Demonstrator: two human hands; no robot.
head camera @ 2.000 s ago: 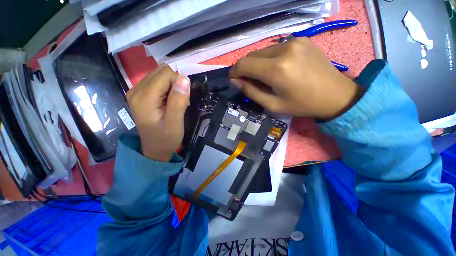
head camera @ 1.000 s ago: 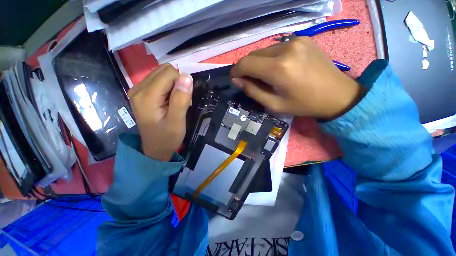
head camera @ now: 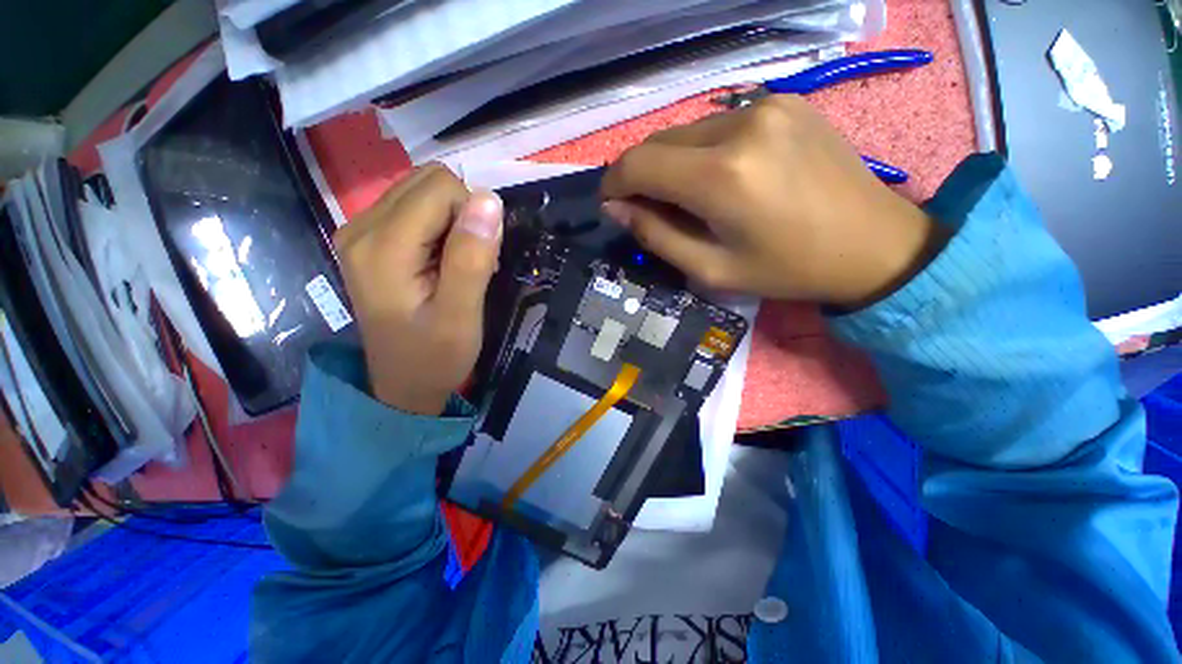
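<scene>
An opened tablet point(head camera: 616, 389) lies aslant near my lap, its inner parts facing up. An orange-yellow flex cable point(head camera: 570, 438) runs diagonally over the pale silver battery point(head camera: 538, 432). My left hand point(head camera: 421, 285) is closed around the tablet's upper left corner, thumb on top. My right hand point(head camera: 765, 208) is over the tablet's top end, thumb and forefinger pinched together at a dark part; its fingertips hide what they pinch, so I cannot tell if they hold anything. A dark panel point(head camera: 683, 464) and a white sheet show under the tablet.
Stacked slabs with white sheets point(head camera: 544, 65) lie behind my hands. Blue-handled cutters point(head camera: 849, 70) lie beyond my right hand on the red-pink mat point(head camera: 810, 370). A glossy wrapped tablet point(head camera: 233, 247) and another stack point(head camera: 84, 311) are at left. A grey cover point(head camera: 1082, 169) is at right; blue crates point(head camera: 143, 571) are below.
Both hands and the tablet stay in nearly the same place. My left hand has shifted very slightly to the right.
</scene>
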